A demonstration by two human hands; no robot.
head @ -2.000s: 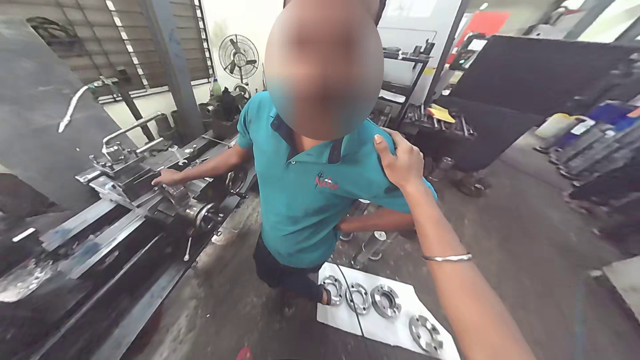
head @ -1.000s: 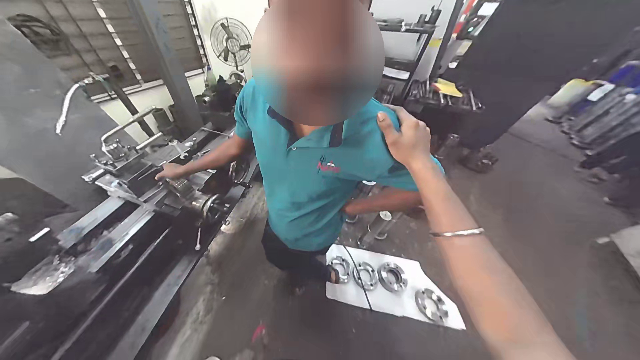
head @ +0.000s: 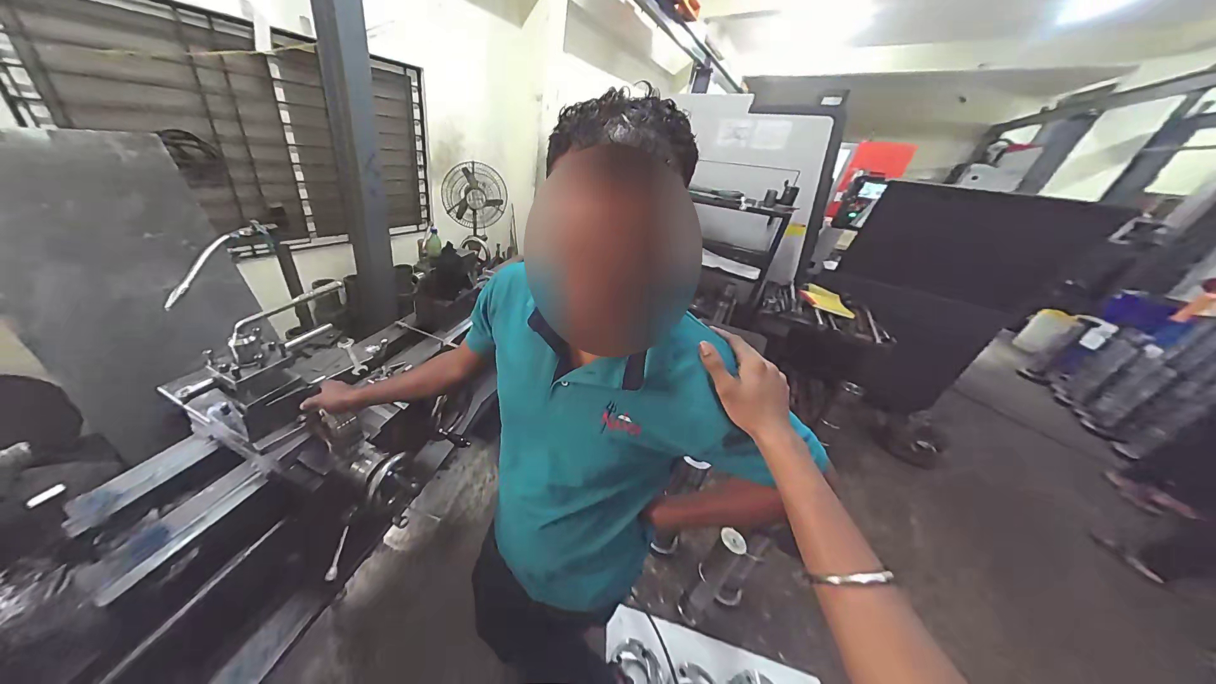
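Observation:
My right hand (head: 750, 382), with a metal bangle (head: 855, 578) on its wrist, rests on the shoulder of a person in a teal polo shirt (head: 579, 484). Its fingers lie over the cloth and the thumb is spread apart from them; no tool or part is in it. My left hand is out of the picture. The person faces me and has one hand on the carriage of a metal lathe (head: 356, 446), close to its handwheel (head: 388, 478). Their other arm is bent at the waist.
Machined metal rings (head: 638, 657) lie on a white sheet (head: 727, 655) on the floor, near metal cylinders (head: 724, 565). A standing fan (head: 475, 198) is behind, beside a steel post (head: 356, 161). A tool bench (head: 845, 323) and a black panel (head: 969, 275) stand at the right.
The view has tilted up, so the rings on the sheet now show only at the bottom edge. My right hand stays on the person's shoulder.

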